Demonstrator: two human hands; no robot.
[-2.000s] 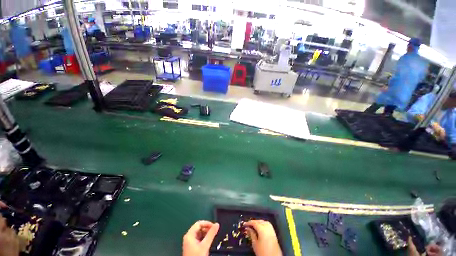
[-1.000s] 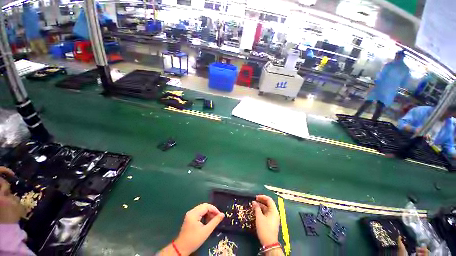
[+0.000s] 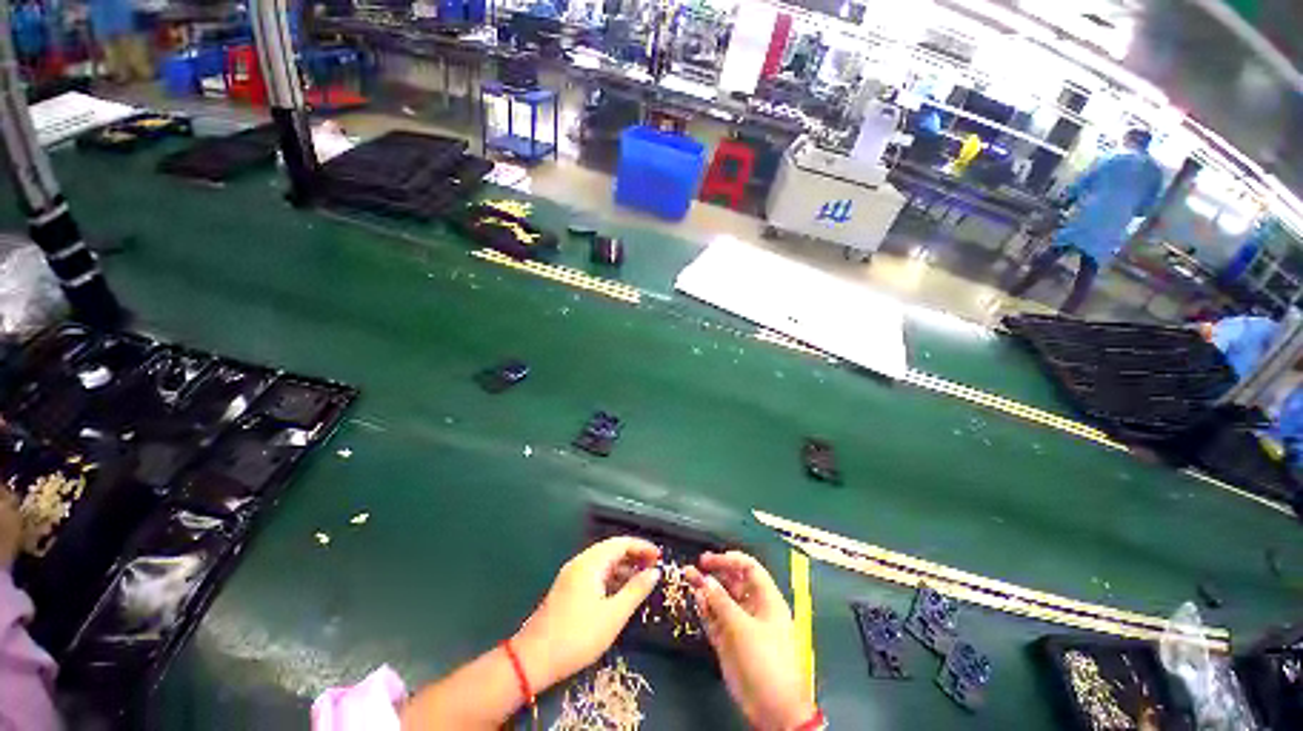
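Note:
My left hand [image 3: 612, 597] and my right hand [image 3: 736, 621] are close together over the small black parts tray [image 3: 629, 517], fingertips nearly meeting. The fingers of each hand are pinched; whether a small part is between them is too small to tell. Pale slivers [image 3: 675, 611] lie in the tray under the fingertips. A heap of pale-tan slivers [image 3: 603, 700] lies at the near edge of the tray, beside my left wrist. My hands hide much of the tray.
Yellow tape [image 3: 802, 614] runs right of the tray, then dark housings [image 3: 932, 617] and a neighbour's parts box [image 3: 1093, 686]. Single housings [image 3: 597, 433] lie on the green belt. Black blister trays [image 3: 186, 500] and a neighbour's pink sleeve are left. Cream strips [image 3: 986, 588] cross the right side.
My hands have come closer together over the tray, and my left forearm and pink cuff now show. The single housings have shifted right along the belt. The view has also shifted.

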